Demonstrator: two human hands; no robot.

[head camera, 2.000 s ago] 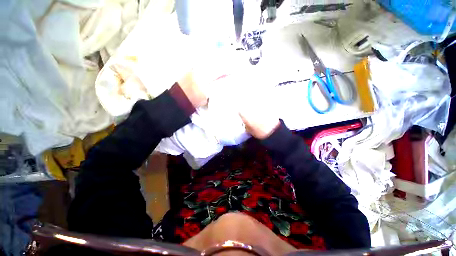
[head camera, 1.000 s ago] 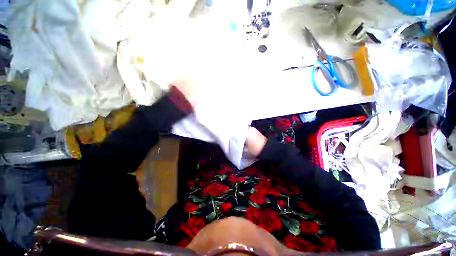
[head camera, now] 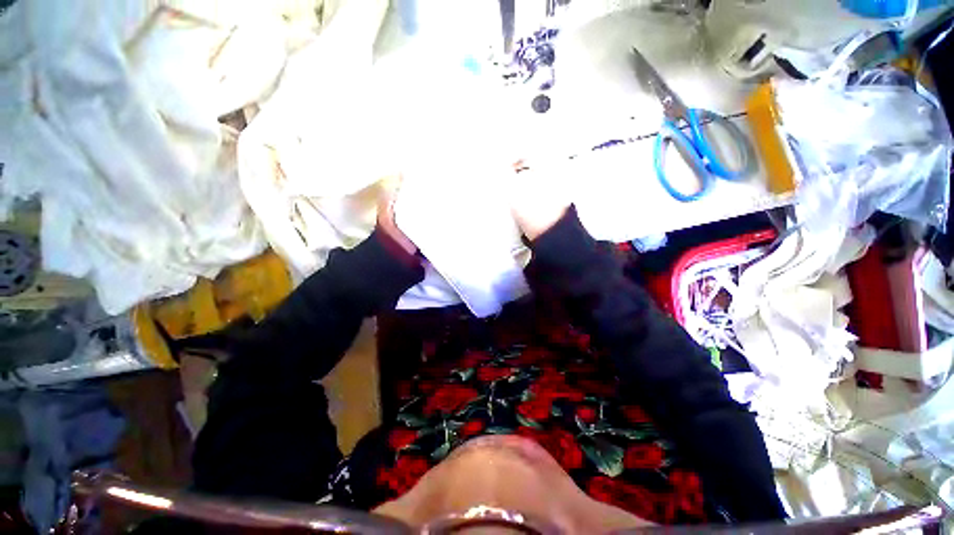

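Note:
A white garment piece (head camera: pixel 471 256) lies over the front edge of the white machine table, and its pointed corner hangs above my lap. My left hand (head camera: pixel 392 209) is at its left side and my right hand (head camera: pixel 539 207) at its right side. Both hands are washed out by glare, so the fingers and their grip are hard to make out. The needle area of the sewing machine (head camera: pixel 534 61) is beyond my hands. Scissors with blue handles (head camera: pixel 685 157) lie right of it, blades pointing away.
A heap of cream cloth (head camera: pixel 136 136) fills the left. Shiny yellow wrapping (head camera: pixel 225 298) is at the left front edge. A yellow-edged tray (head camera: pixel 771 138) with clear plastic (head camera: pixel 879 146) stands right of the scissors. A red basket (head camera: pixel 685 274) holding white strips is beside my lap.
The cloth's hanging corner is higher and nearer the table than one second ago. My right hand has moved up onto the table area from above the lap. The view has shifted slightly.

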